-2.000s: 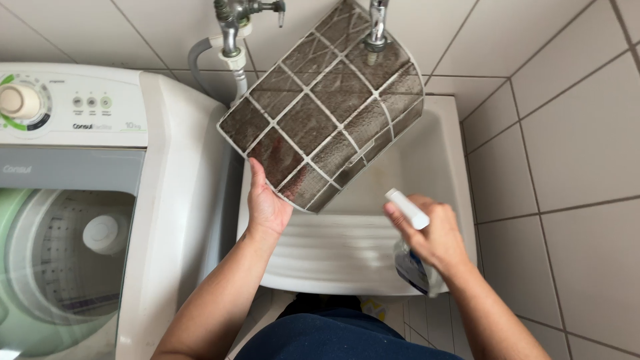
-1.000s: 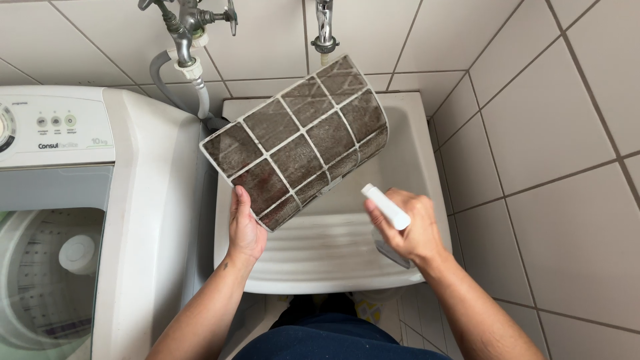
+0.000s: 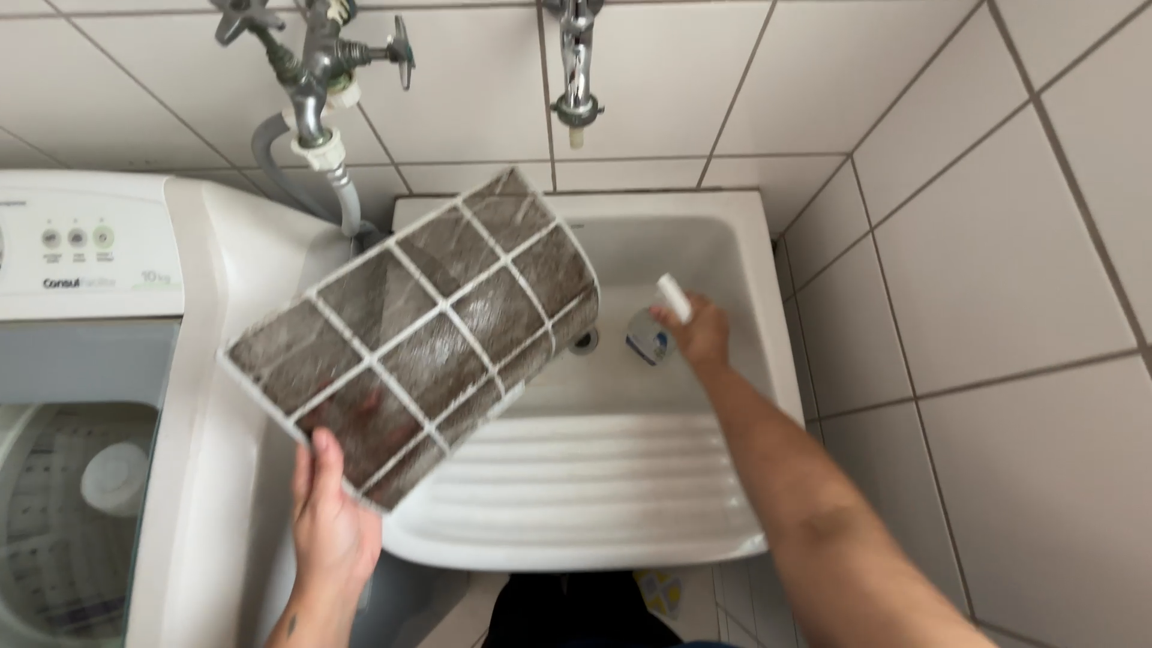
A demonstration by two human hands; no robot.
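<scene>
My left hand grips the lower left edge of a dusty mesh air filter with a white plastic grid frame. The filter is tilted and curved, and its right part hangs over the white laundry sink. Inside the basin, my right hand is closed around the neck of a spray bottle with a white head. The bottle is right of the drain; whether it touches the basin floor I cannot tell.
A top-loading washing machine stands at the left. Above the sink, a chrome tap and a valve with a grey hose come out of the tiled wall. Another tiled wall rises close at the right.
My right hand has moved forward into the basin with the spray bottle. The filter, still in my left hand, is now lower and left of the tap, which it overlapped two seconds ago.
</scene>
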